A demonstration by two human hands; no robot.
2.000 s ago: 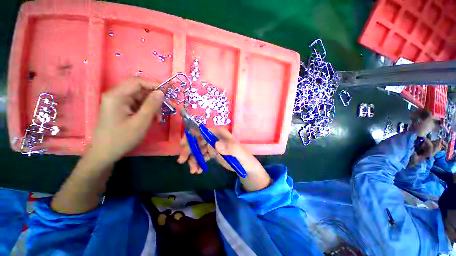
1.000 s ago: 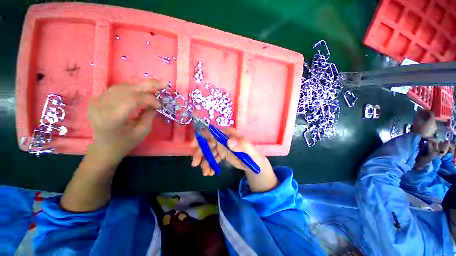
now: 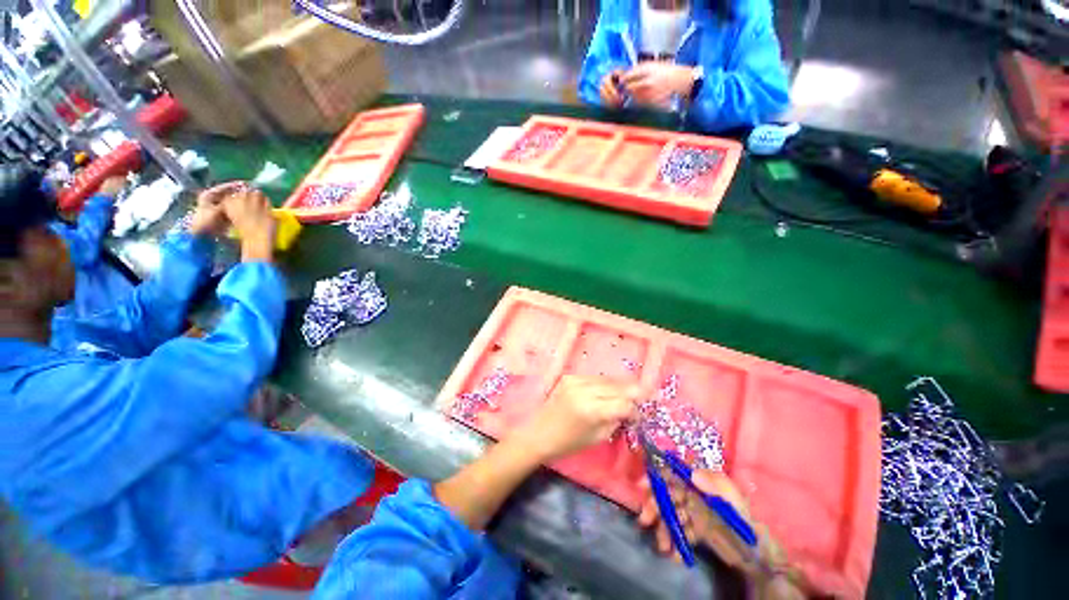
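My left hand [image 3: 586,413] is over the second compartment of the red tray [image 3: 809,377], its fingers pinching a small silver metal frame that is mostly hidden. My right hand [image 3: 715,516] holds blue-handled side cutters [image 3: 667,492] with the handles spread. The silver jaws touch or nearly touch the frame at the left fingertips; whether the jaws are closed on it cannot be told. Small cast parts [image 3: 694,436] lie heaped in the third compartment. Silver runner frames [image 3: 482,394] with parts lie in the far-left compartment.
Empty runners [image 3: 944,498] lie tangled right of the tray. Other metal piles [image 3: 342,307] lie at the left. Two more red trays [image 3: 610,164] [image 3: 361,162] lie across the green bench. A blue-clad person [image 3: 152,399] works at the left, another [image 3: 692,70] opposite. An orange-and-black tool [image 3: 905,191] lies at the back right.
The view has swung up and left, showing more bench and people. The tray now appears lower and further right. Both hands still hold the frame and cutters.
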